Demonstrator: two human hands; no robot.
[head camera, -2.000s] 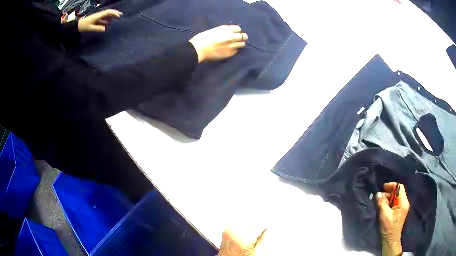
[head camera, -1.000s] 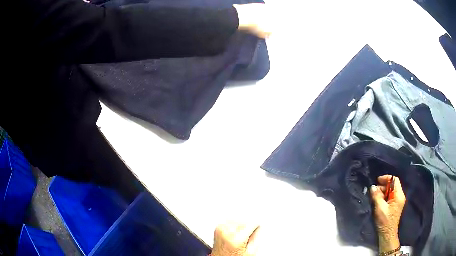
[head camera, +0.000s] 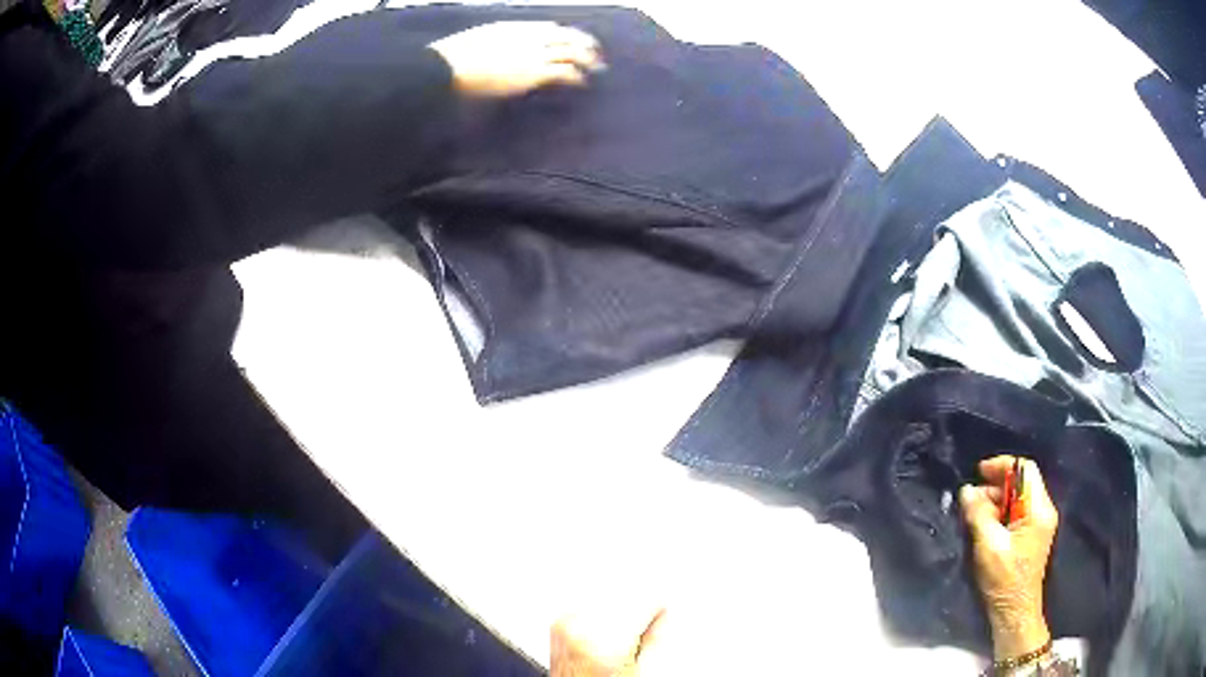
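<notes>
A dark navy garment with a grey-blue inside (head camera: 965, 311) lies spread at the right of the view, with a dark-rimmed oval opening and a band of small pale dots. My right hand (head camera: 1012, 529) rests on its dark bunched part and holds small orange-red snips (head camera: 1013, 492) upright between thumb and fingers; their points are too small to make out. My left hand (head camera: 602, 648) is at the bottom edge over the white table, partly cut off and washed out by glare. Its fingers cannot be made out clearly.
A coworker's hand (head camera: 516, 56) and black sleeve reach in from the left over another dark garment (head camera: 622, 225), which overlaps mine at its edge. The white table's (head camera: 437, 489) curved edge runs along the lower left. Blue bins (head camera: 218, 589) stand below it.
The coworker's garment has been spread further right and now meets mine. The coworker's hand has moved back left. My hands and garment have shifted slightly left in view; my right hand still holds the snips.
</notes>
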